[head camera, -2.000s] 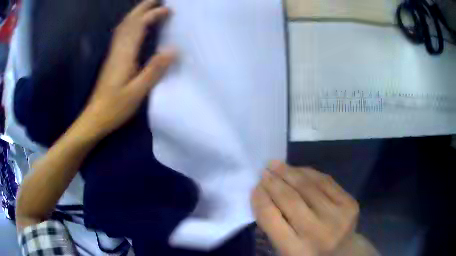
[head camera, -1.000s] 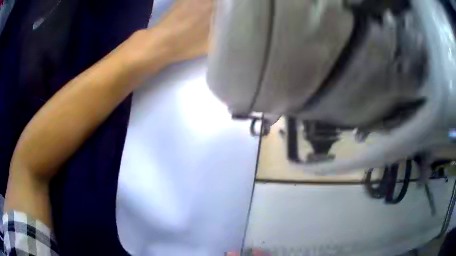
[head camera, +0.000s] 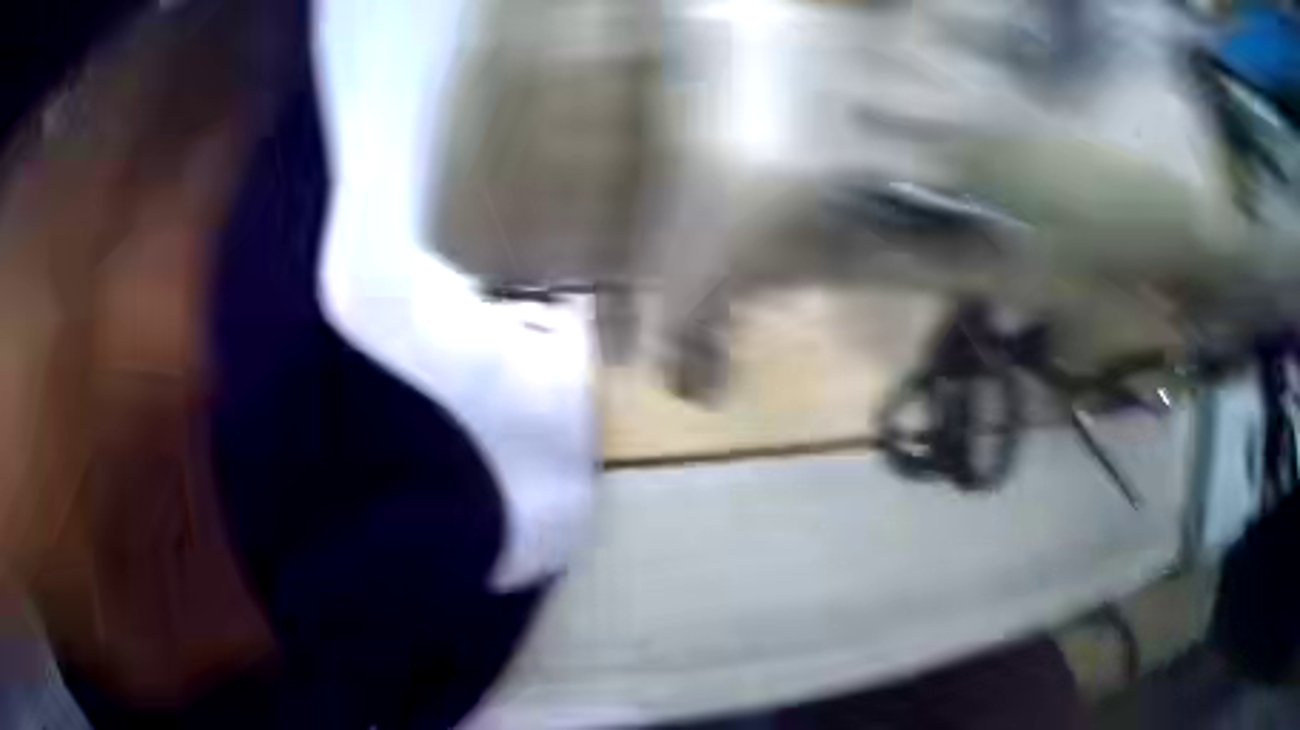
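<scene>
The view is blurred. A white cloth panel (head camera: 463, 378) lies along the left side of the sewing machine head (head camera: 549, 157). Dark navy fabric (head camera: 378, 492) lies left of it and below, with a curved border between the two. My left arm (head camera: 129, 428) fills the left side, close and smeared; its hand cannot be made out. My right hand is not in view. The needle area under the head is too blurred to read.
Black-handled scissors (head camera: 955, 428) lie right of the head, across the edge of the cream bed (head camera: 770, 414). A thin metal tool (head camera: 1108, 459) lies beside them. The white tabletop (head camera: 798, 571) curves below. A blue object (head camera: 1269, 50) shows at top right.
The view has swung to the right, so the machine head and scissors sit further left. My left arm appears larger and nearer. My right fingertips have left the bottom edge.
</scene>
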